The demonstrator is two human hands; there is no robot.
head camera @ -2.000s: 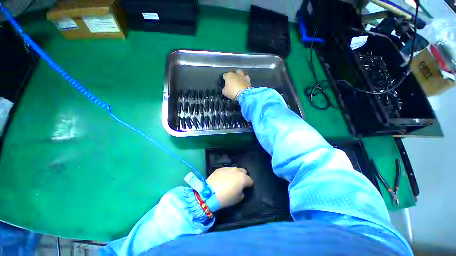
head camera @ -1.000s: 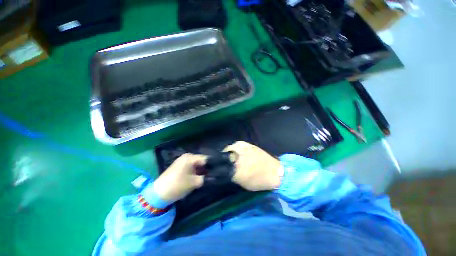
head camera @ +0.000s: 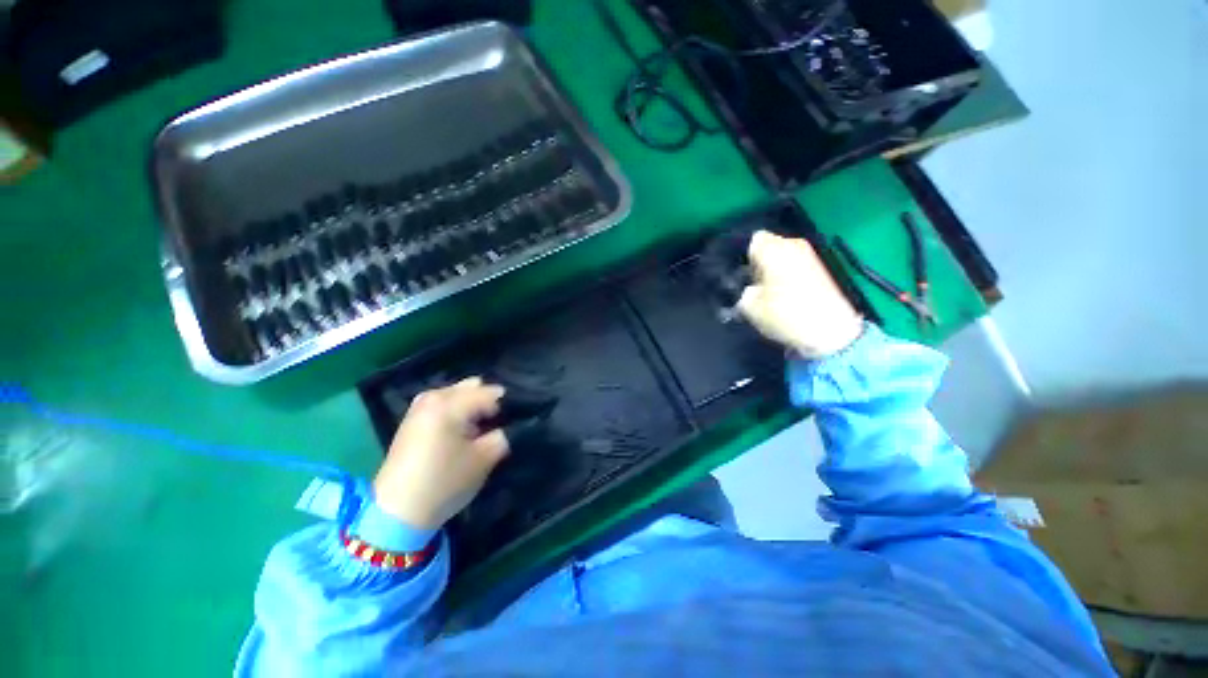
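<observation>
The black parts tray (head camera: 636, 347) lies nearest my body, with a divider between two compartments. My left hand (head camera: 444, 448) is over its left compartment, with black finger cots on the fingertips. Small dark slivers (head camera: 612, 444) lie in that compartment. My right hand (head camera: 795, 294) is over the right compartment, its dark-covered fingertips pointing down into it. I cannot tell whether either hand holds a part. Rows of small black-bodied units (head camera: 398, 252) lie in the stainless steel tray (head camera: 347, 82) behind.
Red and black handled cutters (head camera: 914, 294) lie right of the black tray. A black bin (head camera: 914, 96) with shiny parts stands at upper right, with a looped black cable (head camera: 652, 113) beside it. A blue cord (head camera: 172, 440) runs left from my left wrist. A cardboard box (head camera: 1113, 490) is at lower right.
My right hand has gone from the steel tray to beside my left hand, then right to the right compartment. The hands are now apart. The view has swung right.
</observation>
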